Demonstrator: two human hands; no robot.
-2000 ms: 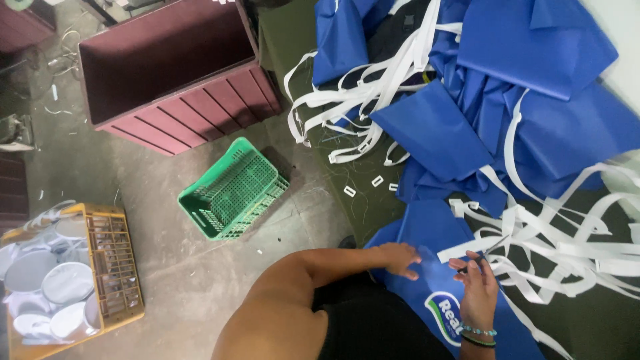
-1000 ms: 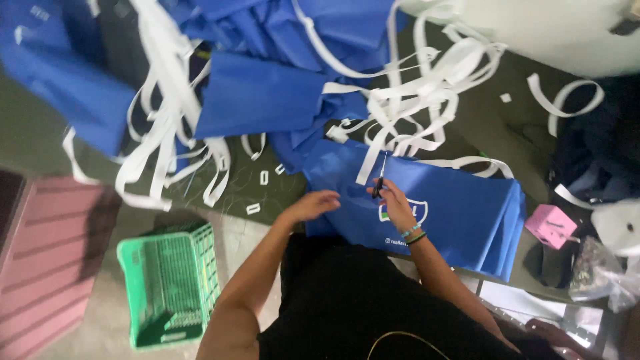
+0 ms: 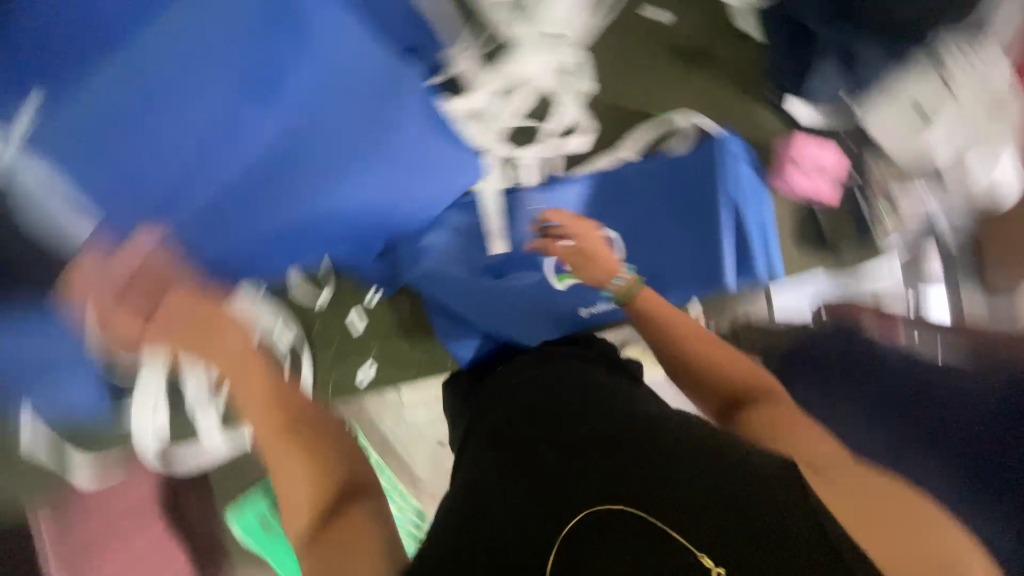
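Note:
My left hand (image 3: 136, 296), heavily blurred, is at the left beside a large blue fabric piece (image 3: 264, 136) and over white straps (image 3: 192, 408); whether it grips either cannot be told. My right hand (image 3: 580, 248), with bracelets at the wrist, is over a stack of blue printed bags (image 3: 664, 216), partly hiding the round logo. Something small and dark shows at its fingers, too blurred to name. A white strap end (image 3: 494, 216) lies on the blue fabric just left of that hand, running up to a tangled pile of white straps (image 3: 536, 96).
Small white pieces (image 3: 357, 320) lie on the dark green table surface (image 3: 392, 336). A pink block-shaped object (image 3: 810, 168) and blurred clear plastic (image 3: 944, 120) are at the right. Below the table at the left are a green plastic crate (image 3: 264, 520) and a dark pink container (image 3: 120, 520).
My left hand has moved away to the left from the blue bags, where it was a second ago. A large blue fabric piece now spreads across the upper left. The view has shifted closer.

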